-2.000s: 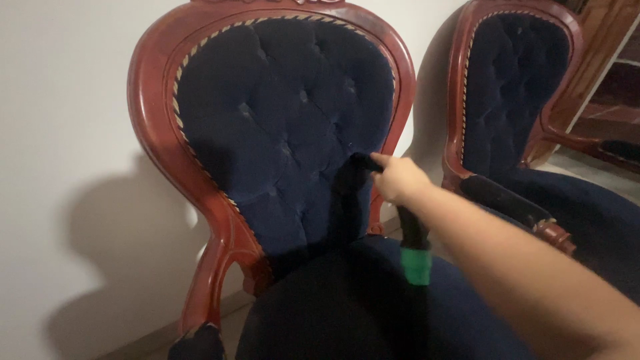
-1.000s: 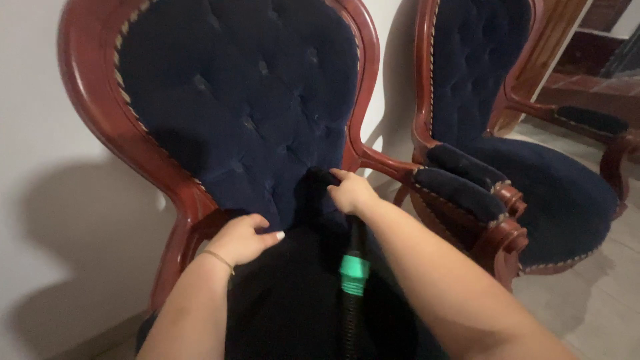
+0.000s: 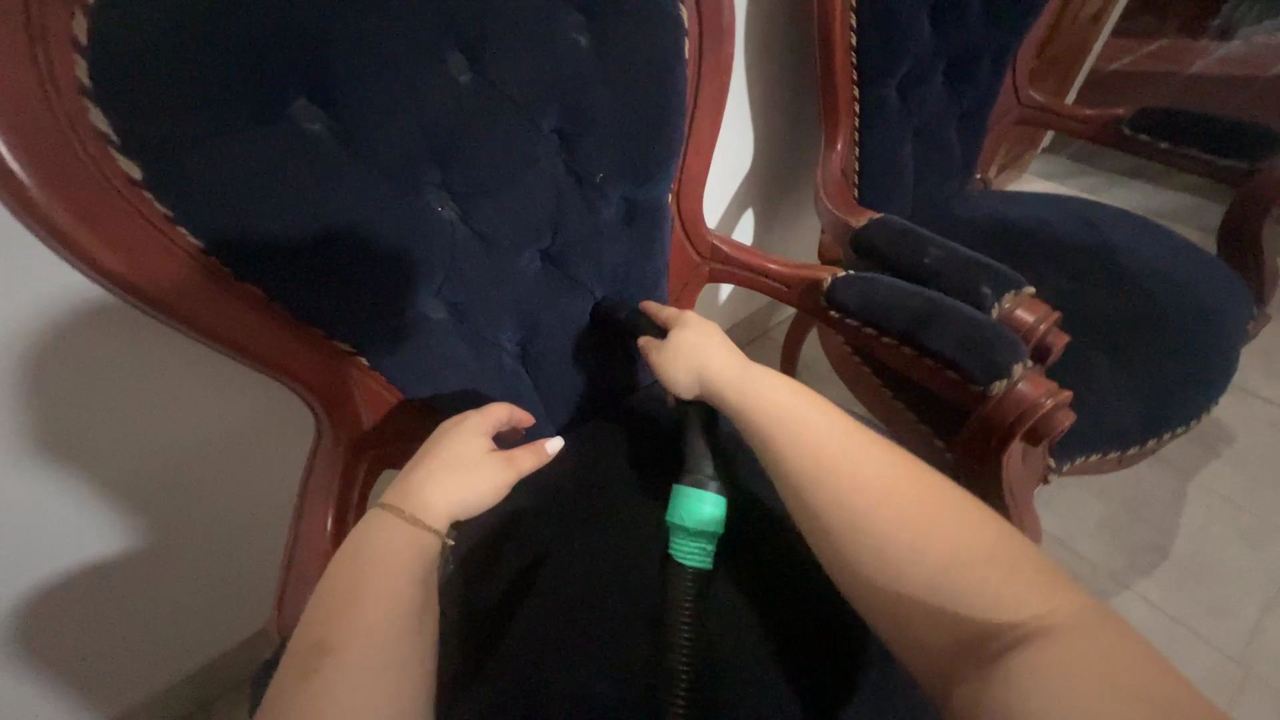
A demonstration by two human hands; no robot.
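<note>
My right hand (image 3: 690, 350) grips the black handle end of a vacuum cleaner hose (image 3: 683, 630), which has a green collar (image 3: 696, 512). Its dark head lies against the lower right of the tufted navy backrest (image 3: 450, 200) of a carved wooden armchair; the exact shape of the head is lost in shadow. Low on the left side of that backrest, just above the seat (image 3: 560, 600), is my left hand (image 3: 470, 460), thumb and fingers apart, holding nothing. A thin bracelet circles the left wrist.
The chair's red-brown frame (image 3: 345, 400) curves round the backrest, and its padded armrest (image 3: 925, 325) reaches out at the right. A second matching armchair (image 3: 1100, 300) stands close beside it on a tiled floor (image 3: 1130, 560). A pale wall (image 3: 150, 450) is behind and left.
My left hand has come into view since the oldest frame. My right hand, with the hose handle, has moved lower on the backrest. The view has shifted closer to the chair.
</note>
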